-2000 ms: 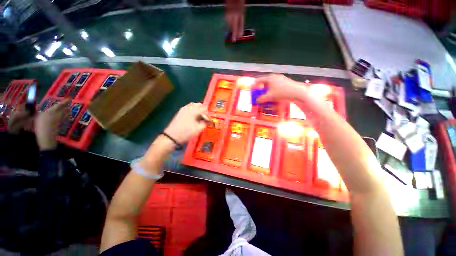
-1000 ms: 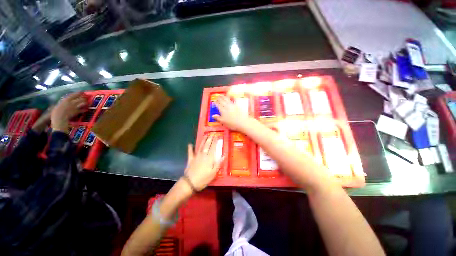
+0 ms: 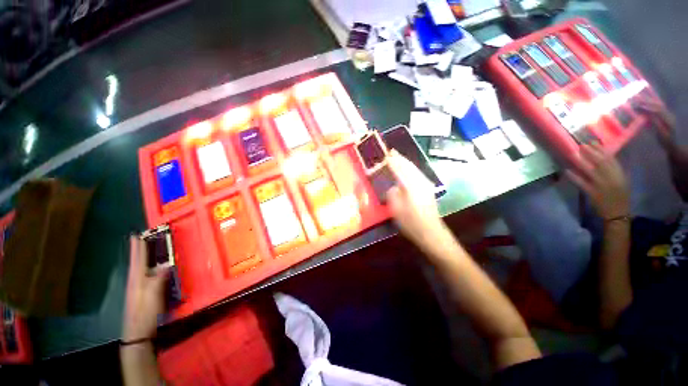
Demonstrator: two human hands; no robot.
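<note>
The red phone tray [image 3: 199, 275] lies tilted in front of me, with open phone backs in most pockets. Some backs hold white batteries, one a blue battery [image 3: 172, 182], one a dark one; others show orange. My left hand [image 3: 143, 290] holds a keypad phone [image 3: 161, 252], face up, at the tray's near left corner. My right hand [image 3: 411, 192] holds another keypad phone [image 3: 373, 157], face up, over the tray's right end. The pockets below both phones look empty.
A smartphone [image 3: 413, 154] lies beside the tray's right end. Loose batteries [image 3: 453, 94] are piled beyond it, near a white board [image 3: 339, 16]. A co-worker's hands [image 3: 603, 179] are at another phone tray [image 3: 520, 98] on the right. A cardboard box [image 3: 49, 245] is at left.
The view has swung right. Both hands have moved apart to opposite ends of the tray, and each now holds a phone face up. The blue battery shows uncovered in the far left pocket.
</note>
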